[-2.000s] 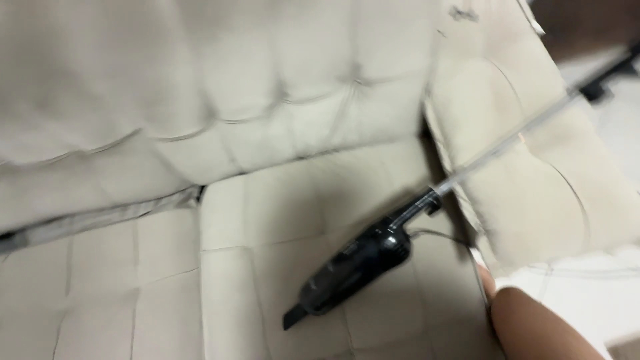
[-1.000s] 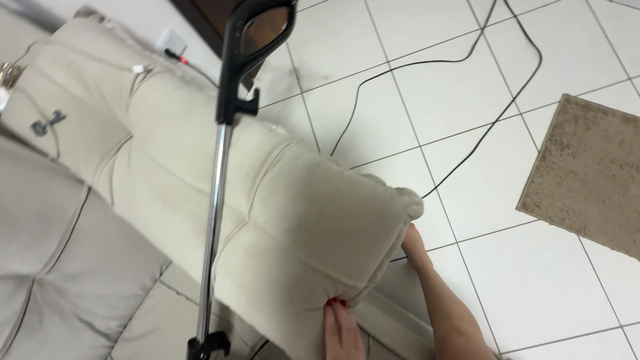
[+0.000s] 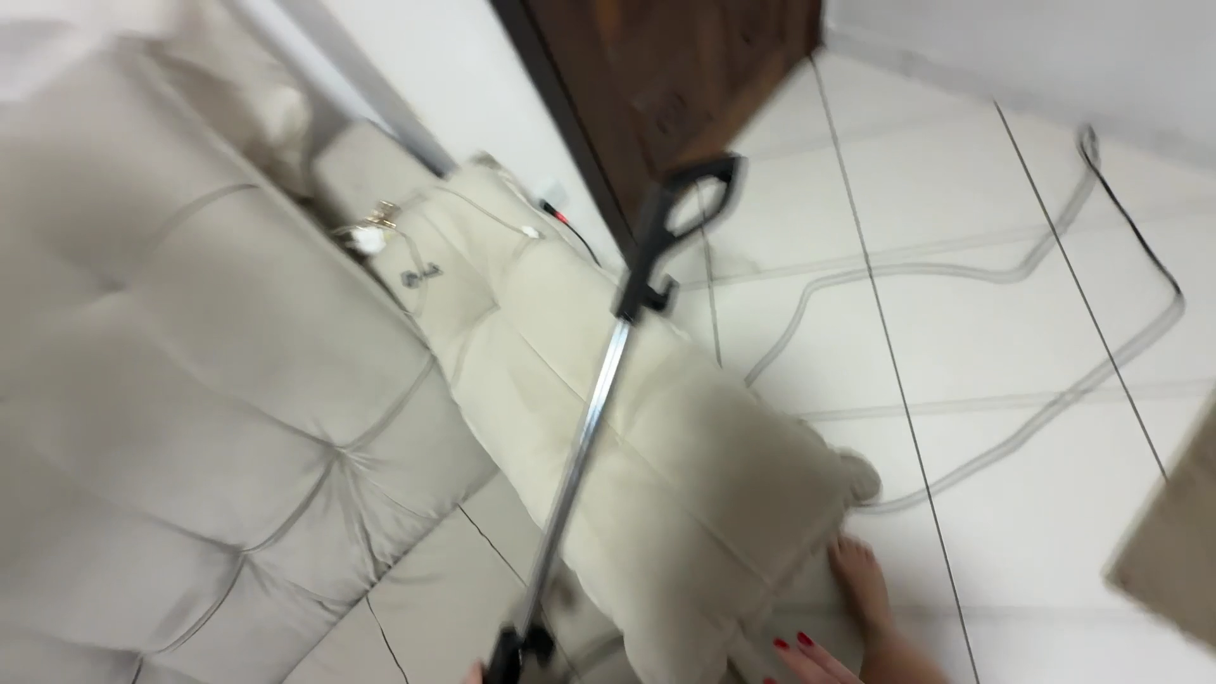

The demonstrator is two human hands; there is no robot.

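Observation:
A stick vacuum cleaner with a metal tube slants across the sofa's padded armrest. Its black loop handle is at the top; its lower black part runs out of the bottom edge. Beside that part shows a sliver of skin, apparently my left hand; its grip is hidden. My right hand, with red nails, is at the bottom edge by the front end of the armrest, fingers extended and apart, nothing seen in them. Most of this hand is out of view.
A tufted light sofa back fills the left. Small metallic items and a white cable lie on the armrest. A dark cord loops over the tiled floor. A bare foot, a brown rug and a wooden door are also visible.
The view has swung from the seat cushions toward the armrest and floor. The vacuum's dark body, seen on the seat two seconds ago, is now mostly outside the frame.

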